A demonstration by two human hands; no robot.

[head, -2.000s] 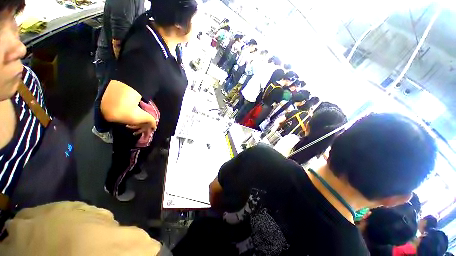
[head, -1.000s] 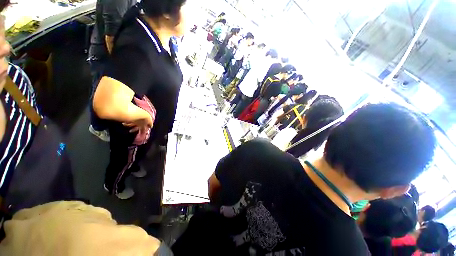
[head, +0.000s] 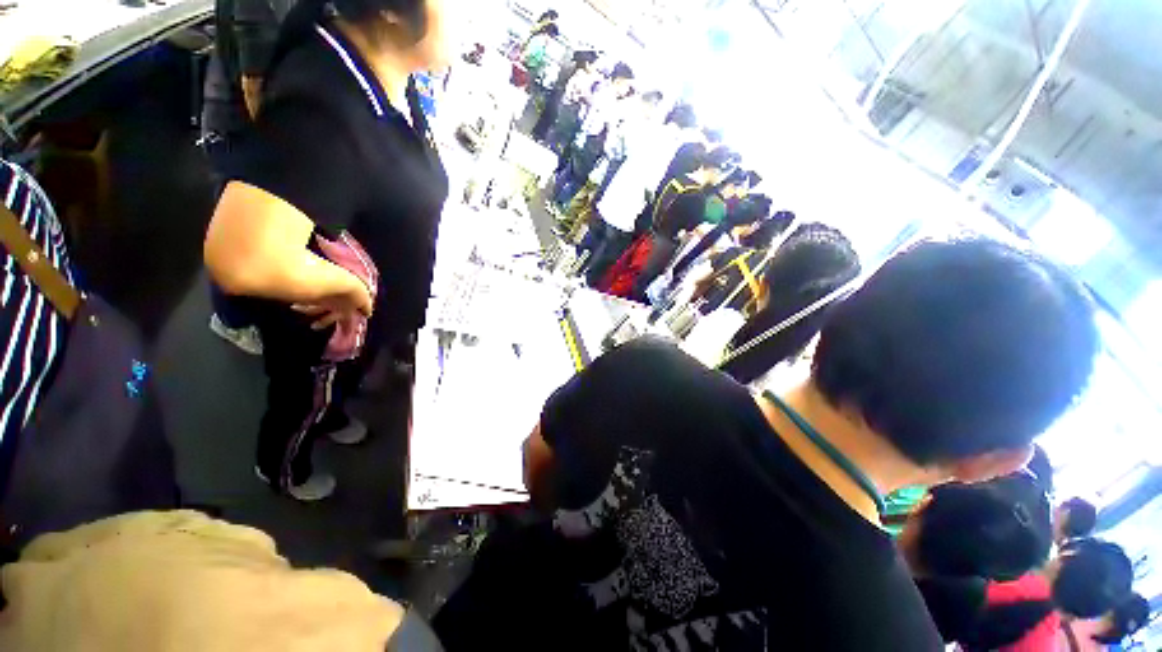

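Observation:
Neither of my hands shows. A bulky tan sleeve or cloth (head: 191,586) fills the bottom left; no hand shows at it. Right of it stands the near end of a white machine table (head: 465,446), with a thin dark edge and small dark items on top. A yellow-black strip (head: 573,339) lies along its right side. A person in a black polo (head: 363,166) stands at the table's left side, a hand at the waist on a maroon-pink cloth or garment (head: 347,287).
A person in a black T-shirt (head: 714,497) stands close at the right, with their back towards me. At the left edge is a striped shirt with a dark apron (head: 89,408). Several people stand in a row further along. A yellow-green cloth (head: 36,59) lies at the top left.
The view has shifted a little, so the people and the table sit slightly further left and higher. The face at the left edge has left the picture.

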